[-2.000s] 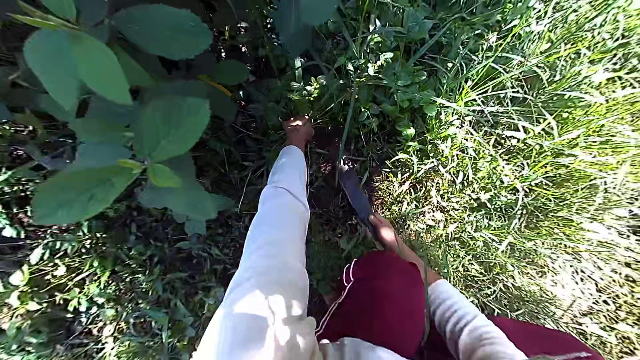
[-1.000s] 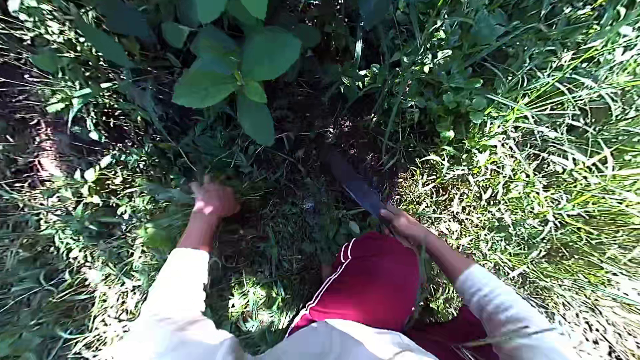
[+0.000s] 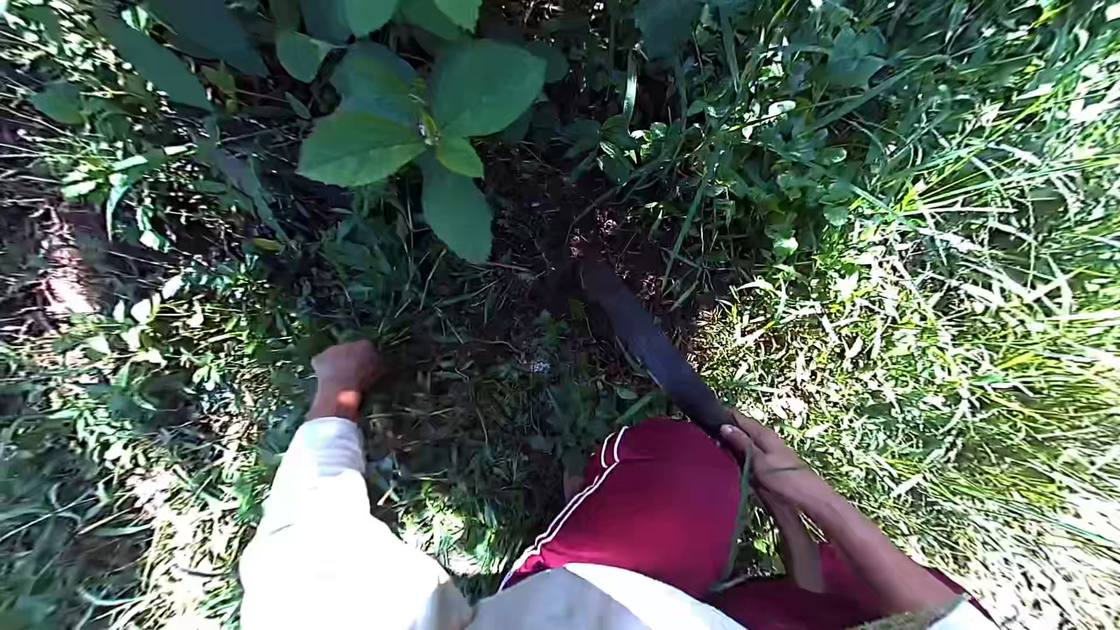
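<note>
My right hand (image 3: 763,451) grips the near end of a machete (image 3: 656,346), whose dark blade slants up and left, its far end close to the shaded soil. On the left, my left hand (image 3: 347,366) is low over the weeds with its fingers curled; whether it holds any plant stems cannot be told. Above and between the hands stands a broad-leaved plant (image 3: 429,122) with large green leaves. Bare dark soil (image 3: 604,236) shows beside it, near the blade's far end.
My knee in dark red trousers (image 3: 656,499) lies between my arms. Tall grass (image 3: 980,289) grows at the right. Low weeds (image 3: 201,341) cover the ground at the left. A long green stem (image 3: 740,516) hangs beside the knee.
My left hand was in the shaded growth by the blade's far end two seconds ago and has moved left and nearer to me. My right hand has kept hold of the machete.
</note>
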